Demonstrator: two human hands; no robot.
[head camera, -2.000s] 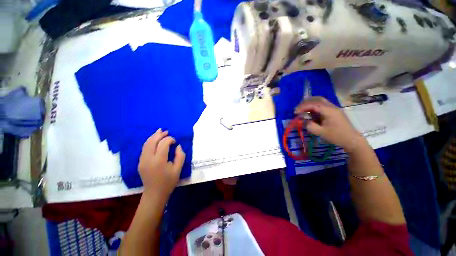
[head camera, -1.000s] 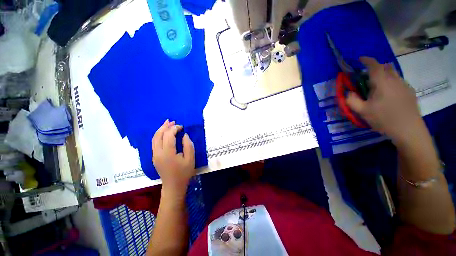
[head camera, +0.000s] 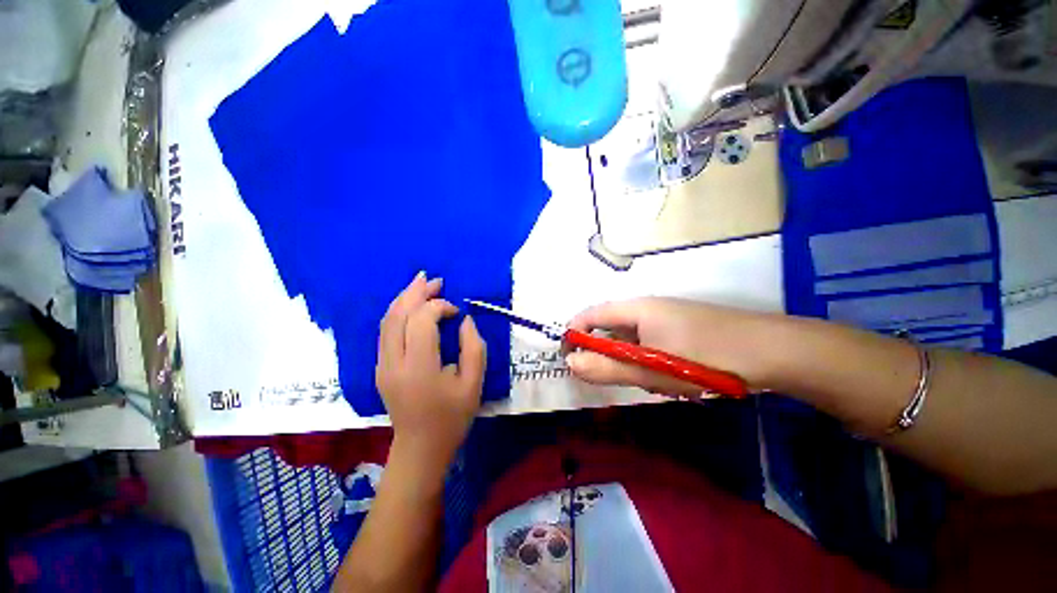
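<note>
Bright blue cut panels (head camera: 383, 162) lie stacked on the white table, left of the needle. My left hand (head camera: 431, 353) rests on their lower part near the table's front edge, fingers slightly curled; whether it pinches cloth I cannot tell. My right hand (head camera: 649, 348) holds scissors (head camera: 655, 360) by the red handle. The blades point left, with the tip over the right side of the blue cloth, close to my left fingers. A blue stack with pale grey-blue strips (head camera: 904, 255) lies right of the needle plate, partly under the machine arm.
The sewing machine (head camera: 742, 58) stands at the back right, with its needle plate (head camera: 719, 209) in front. The light-blue lamp (head camera: 570, 75) hangs over the panels' upper right. Small folded pieces (head camera: 104, 232) lie far left. A blue basket (head camera: 278, 521) with dark red cloth (head camera: 278, 446) is below the table.
My right hand has brought the scissors left, from above the strip-ended stack to the blue panels. My left hand stays on the panels. The camera view has shifted.
</note>
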